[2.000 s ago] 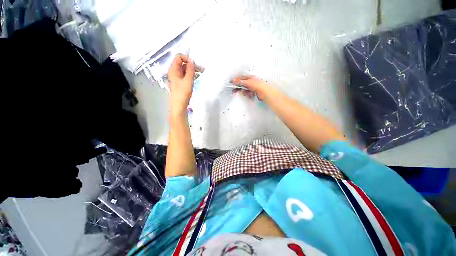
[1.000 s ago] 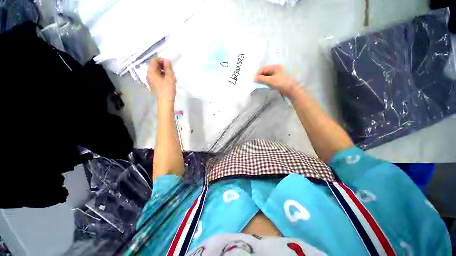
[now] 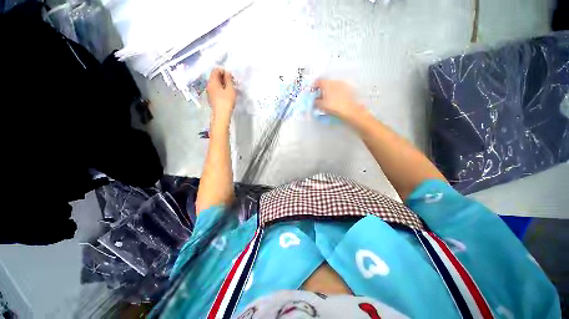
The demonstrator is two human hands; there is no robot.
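Note:
A clear polybag (image 3: 269,84) with blurred dark print lies over the white table between my hands. My left hand (image 3: 222,89) pinches its left side, beside the stack of empty polybags (image 3: 181,59). My right hand (image 3: 334,99) is blurred by motion at its right side, fingers closed on the bag, with a pale blue patch showing below the fingertips. The bag's edges are hard to see in the glare. Strands of dark hair cross the view in front of it.
A bagged garment (image 3: 499,112) lies on the table at the right. A loose black garment heap (image 3: 68,137) fills the left. Several bagged garments (image 3: 140,230) lie below the table edge at the lower left. A bit of blue crate (image 3: 516,225) shows at the lower right.
The printed polybag now spans between my hands; a second ago its lettering was sharp, now it is blurred. My right hand has shifted slightly left. My left hand appears slightly further right.

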